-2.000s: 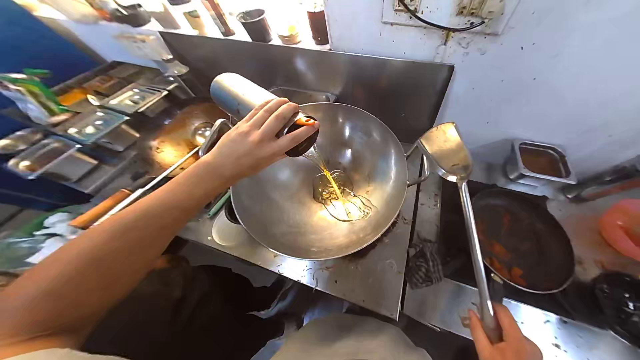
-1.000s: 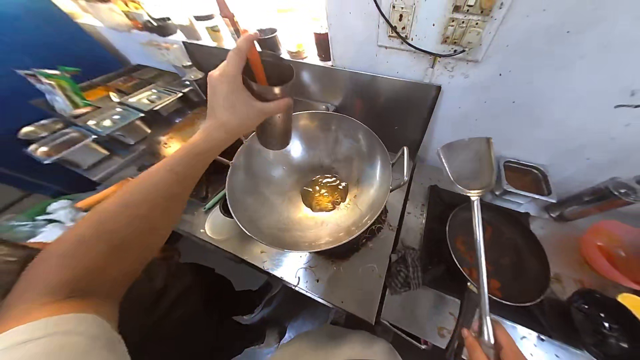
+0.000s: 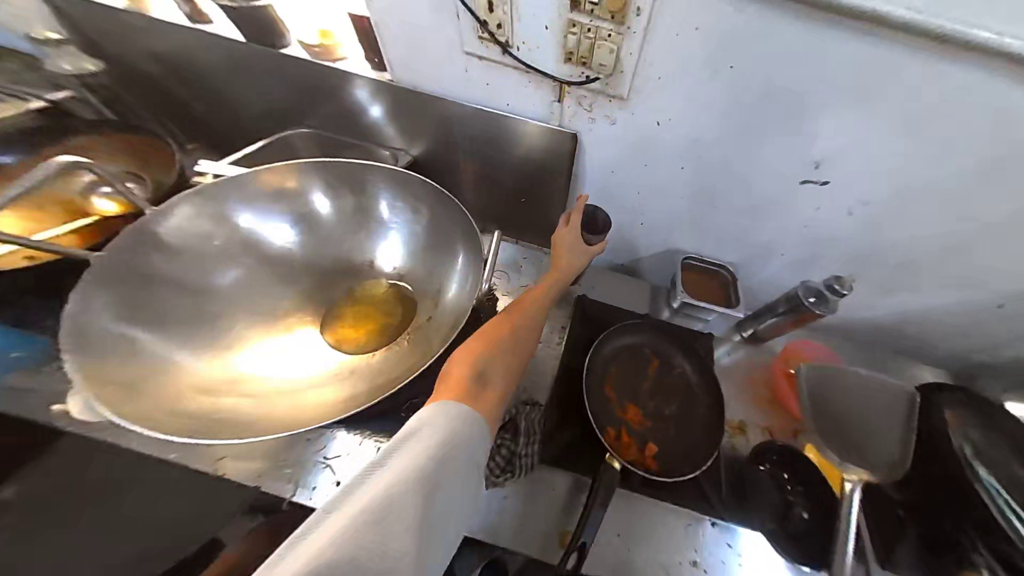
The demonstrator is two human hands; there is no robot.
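Note:
My left hand [image 3: 570, 244] is wrapped round a dark, round container [image 3: 595, 224] by the wall, beyond the right handle of a large steel wok [image 3: 272, 280]; its open top shows, its base is hidden. A pool of yellow oil [image 3: 370, 316] lies in the wok. My right hand is not in view. At the lower right a wide metal wok spatula [image 3: 860, 420] is raised, its handle running out of the bottom edge.
A black frying pan [image 3: 652, 400] with orange food bits sits on a burner, a checked cloth [image 3: 514, 444] beside it. Behind stand a square steel container [image 3: 707, 284] and a bottle [image 3: 788, 310]. A pink bowl [image 3: 800, 372] and black pans [image 3: 972, 472] are at right.
My left hand has gone from above the wok to the wall at its right with the container. The earlier pouring has stopped. My right hand has left the view, which has swung right.

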